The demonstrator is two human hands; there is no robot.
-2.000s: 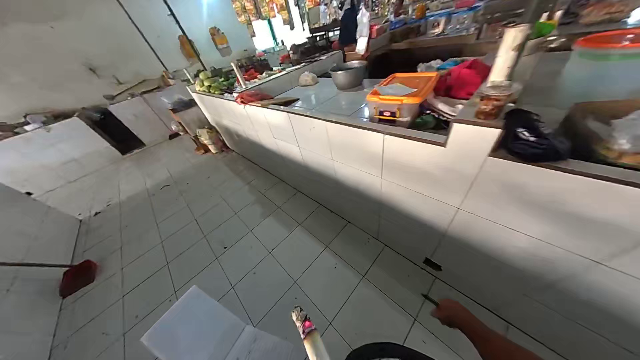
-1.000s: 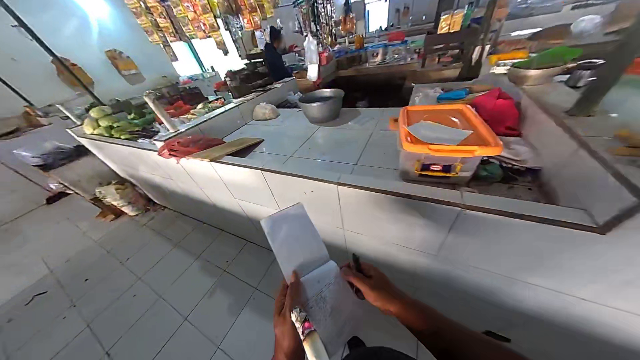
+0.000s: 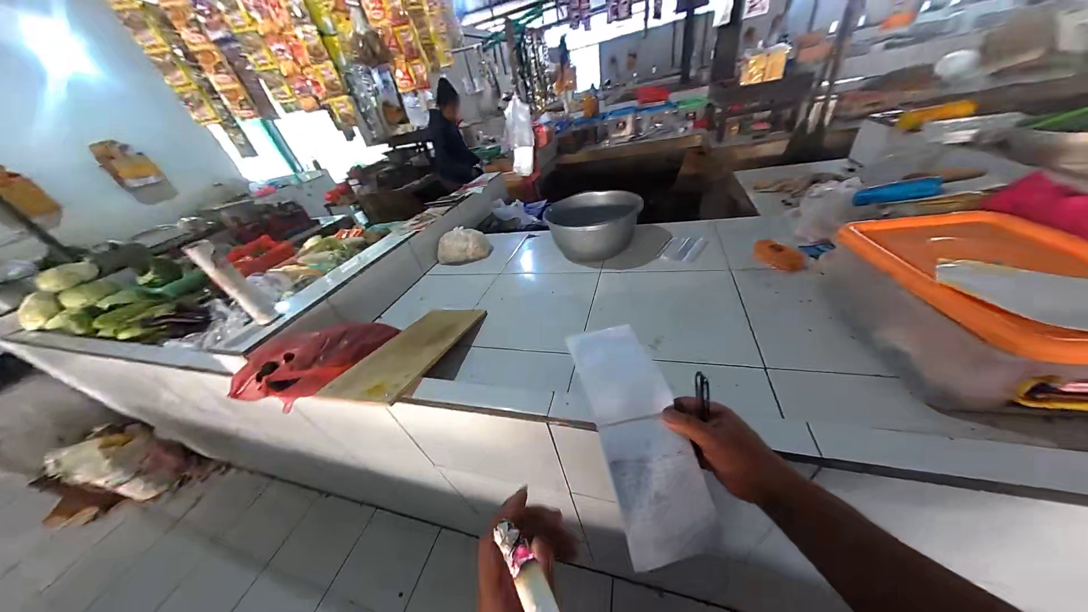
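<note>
My right hand (image 3: 722,446) grips the edge of an open paper notepad (image 3: 642,433) near its fold, with a dark pen (image 3: 702,395) upright between the fingers. The lower page bears writing. At the bottom, my left hand (image 3: 531,531) is blurred, its fingers apart, left of the notepad and not touching it. A pale stick-like thing with a foil and pink tip (image 3: 531,574) stands in front of the left hand and hides part of it. Behind the notepad is a white tiled counter (image 3: 671,314).
On the counter are a metal pot (image 3: 593,225), a knotted plastic bag (image 3: 464,246), a wooden board (image 3: 408,357), a red plastic bag (image 3: 319,357) and an orange-lidded plastic box (image 3: 960,297). Vegetables (image 3: 102,297) lie at left. A person (image 3: 450,140) is in the background.
The left hand has let go of the notepad, which the right hand now holds along with the pen. Two seconds ago the left hand was not visible. The view has swung up toward the counter.
</note>
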